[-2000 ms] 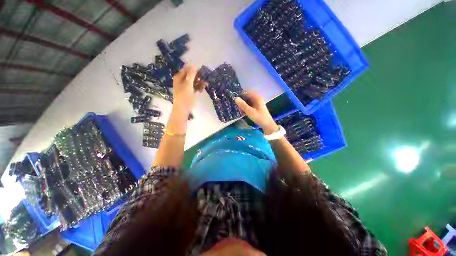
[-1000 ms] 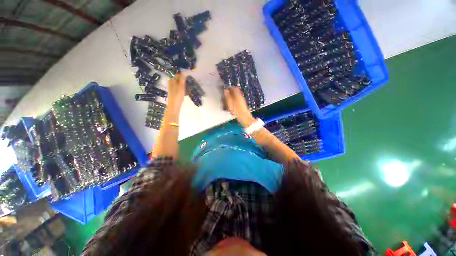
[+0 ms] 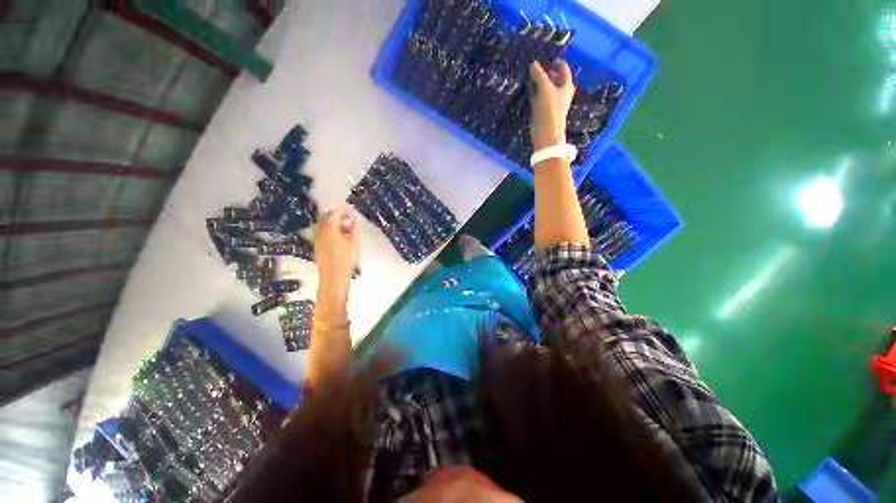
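Note:
My right hand (image 3: 551, 88) is inside the upper right bin (image 3: 644, 74), with its fingers closed on a dark panel (image 3: 542, 41) there. My left hand (image 3: 336, 236) is at the right edge of a jumbled pile of black board strips (image 3: 285, 187) on the white table; whether it holds a strip is hard to tell. A dark circuit board panel (image 3: 403, 206) lies flat on the table between my hands, touched by neither. A short strip block (image 3: 296, 325) lies below the pile, left of my left wrist.
The lower right bin (image 3: 660, 218) holds panels beside my body, partly under the upper one. A left bin (image 3: 236, 359) is heaped with panels. The white table (image 3: 162, 236) curves along the left. Red stool parts (image 3: 885, 368) and a blue object (image 3: 835, 483) stand on the green floor.
My right hand has left the panel on the table and reached into the upper right bin, onto a panel there. My left hand stays by the strip pile. The view has turned and shifted.

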